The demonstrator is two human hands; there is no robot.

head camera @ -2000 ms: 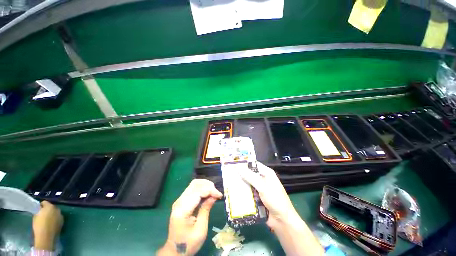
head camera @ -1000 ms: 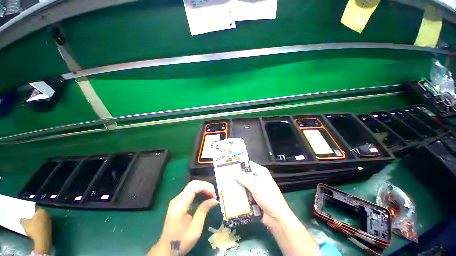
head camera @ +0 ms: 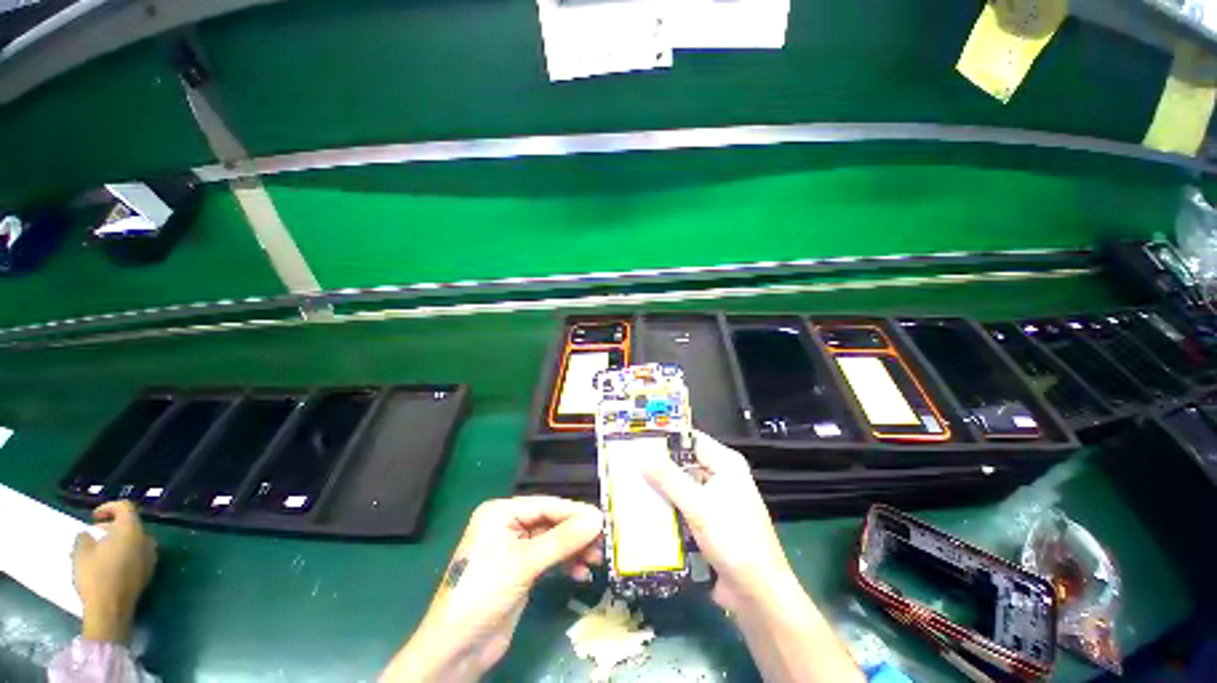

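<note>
My right hand holds the opened phone unit upright over the bench, thumb on its pale centre. The mainboard, with blue and gold parts, is at its top end; a yellow edge frames the pale area. My left hand is at the unit's left edge, thumb and forefinger pinched together; whether something thin is between them cannot be told. A crumpled cream pile lies on the bench just below the unit.
Stacked black foam tray behind the hands holds orange-rimmed phones and black screens. Another tray lies left. Spare orange-edged frames and a clear bag lie right. Another person's hand with white paper is far left.
My left hand's pinched fingers have moved closer to the unit's left edge. The view has shifted slightly. The other person's hand and paper at far left have moved.
</note>
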